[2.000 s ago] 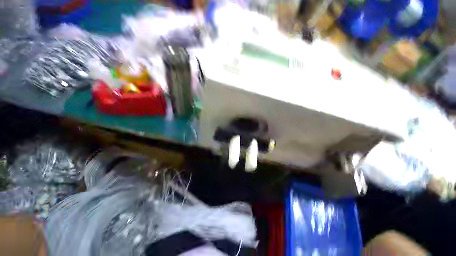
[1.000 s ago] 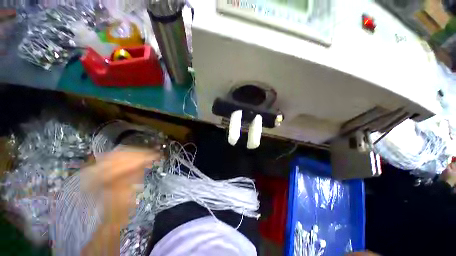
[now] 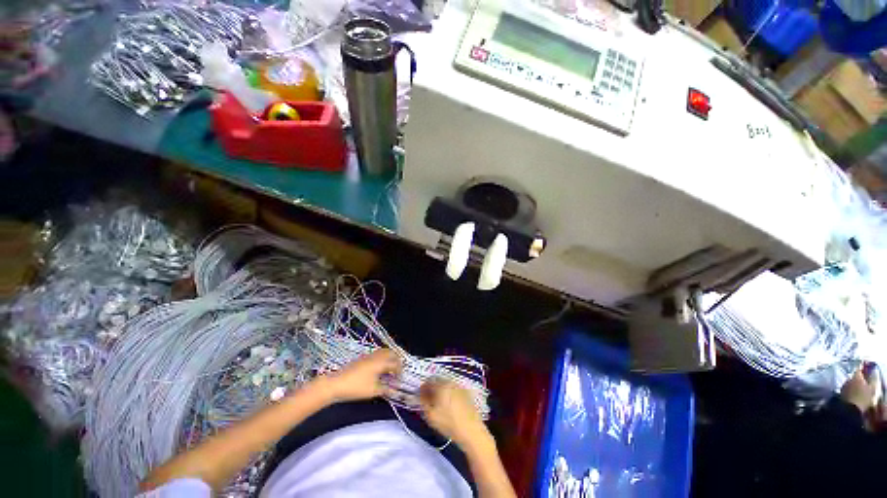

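A large bundle of thin white cables (image 3: pixel 170 365) lies across my lap and to the left. Its strands run right to a looser end at mid-lap. My left hand (image 3: pixel 368 375) is on the strands there, fingers closed around some of them. My right hand (image 3: pixel 445 401) is just right of it, fingers also on the strands near the bundle's right end. How many strands each holds cannot be told. The two white winding posts (image 3: pixel 477 257) on the dark head stand bare above my hands.
The cream machine (image 3: pixel 574 175) stands ahead, its metal tying head (image 3: pixel 671 333) at the right. A blue tray (image 3: pixel 689 428) with some coils is right of my lap. A red tape dispenser (image 3: pixel 282 144) and steel flask (image 3: pixel 372 107) stand on the bench. Another person's hand (image 3: pixel 860 387) is far right.
My left hand has moved right from over the left bundle to the strands at mid-lap. My right hand has come in from the lower right edge and is now on the strands too.
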